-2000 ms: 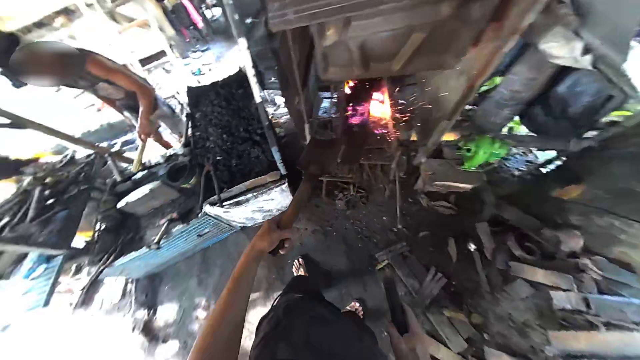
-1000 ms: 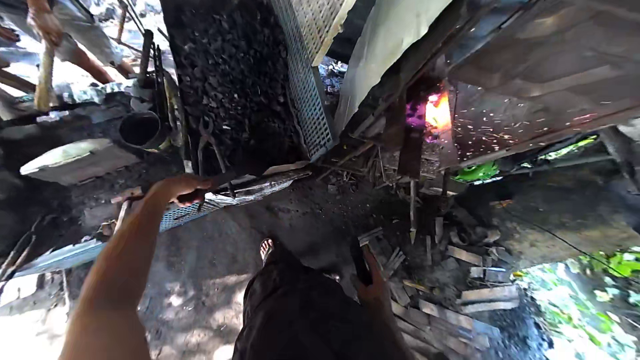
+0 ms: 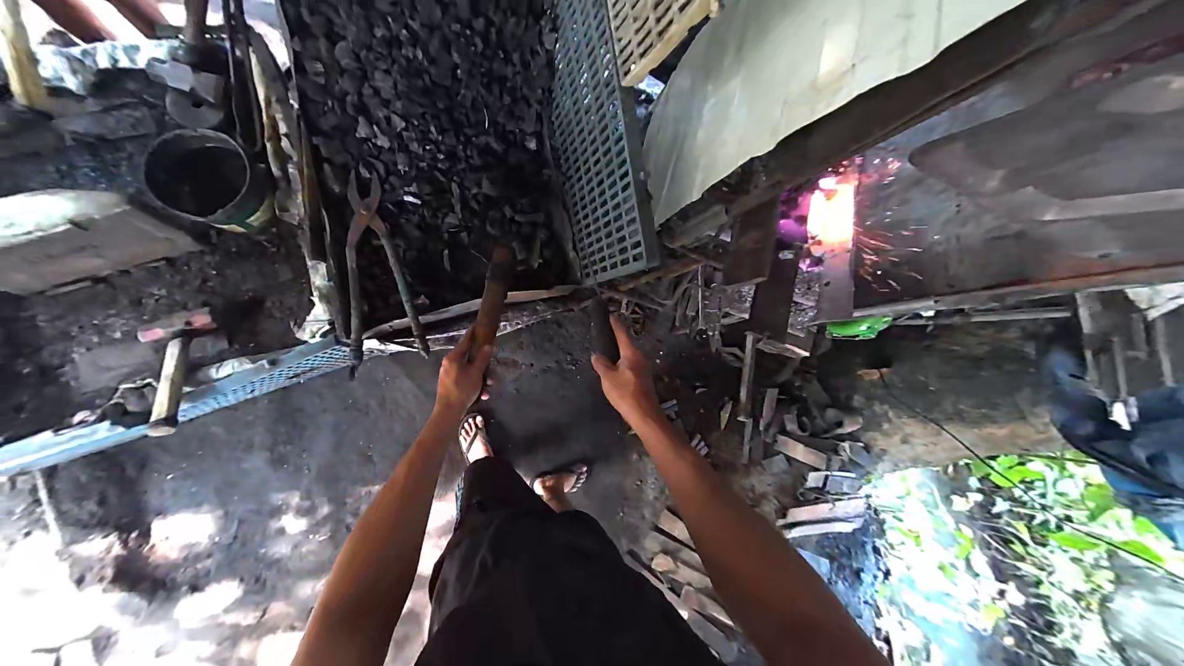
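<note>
My left hand (image 3: 464, 375) is closed around a brown, dark-tipped wooden or metal bar (image 3: 495, 296), whose far end reaches over the front of the charcoal bin. To its right, my right hand (image 3: 625, 370) grips a short dark bar (image 3: 603, 331); its exact kind cannot be told. The two hands are apart, above the ground in front of the bin. Black charcoal (image 3: 425, 111) fills the bin. Metal tongs (image 3: 370, 250) lean at its left front corner, jaws upward. A glowing, sparking forge fire (image 3: 831, 213) burns to the right, beyond my right hand.
At the left are a dark bucket (image 3: 196, 176) and a hammer (image 3: 172, 370) with a wooden handle. A plastic grate (image 3: 601, 148) walls the bin's right side. Metal and wood scraps (image 3: 819, 453) litter the ground at right. Part of a person shows at the upper left.
My left hand has moved from beside the tongs to the right and now holds the brown bar. My right hand has moved forward with the dark bar.
</note>
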